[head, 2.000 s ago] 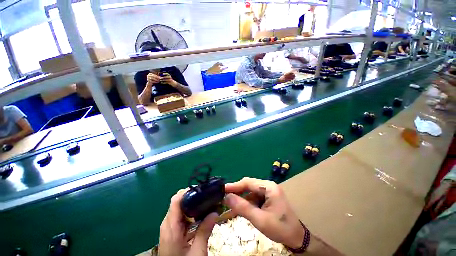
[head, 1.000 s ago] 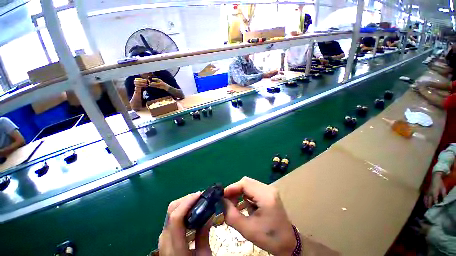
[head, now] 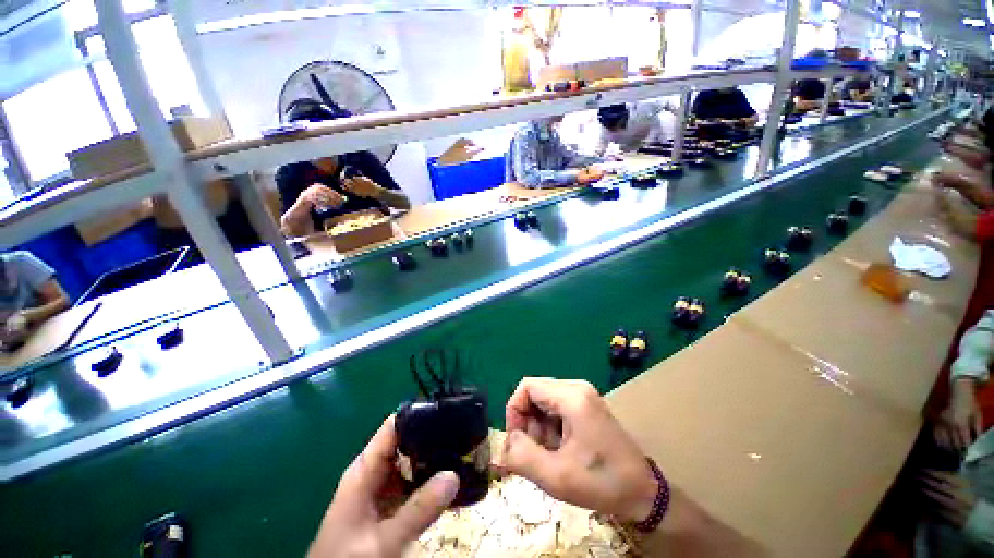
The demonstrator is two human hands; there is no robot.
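Note:
My left hand [head: 382, 490] holds a glossy black corded unit [head: 444, 427] upright, with its thumb on the lower face. Thin black cord loops [head: 436, 373] stick up from its top. A small yellow patch shows low on the unit. My right hand [head: 572, 447] is just right of the unit, apart from it, with fingers curled and thumb and index fingertips together. Whether a small piece is between them cannot be told. The parts box's heap of pale slips [head: 523, 521] lies below both hands.
The green conveyor belt [head: 327, 436] runs ahead, carrying black units with yellow bands [head: 628, 347]. A cardboard bench cover [head: 763, 436] lies to the right, with a white bag [head: 919, 258] and an orange piece [head: 883, 282]. Seated workers and metal posts stand beyond; other workers' arms show at right.
The unit has turned from tilted to upright, showing its broad face and loops. My right hand has come away from it to the right.

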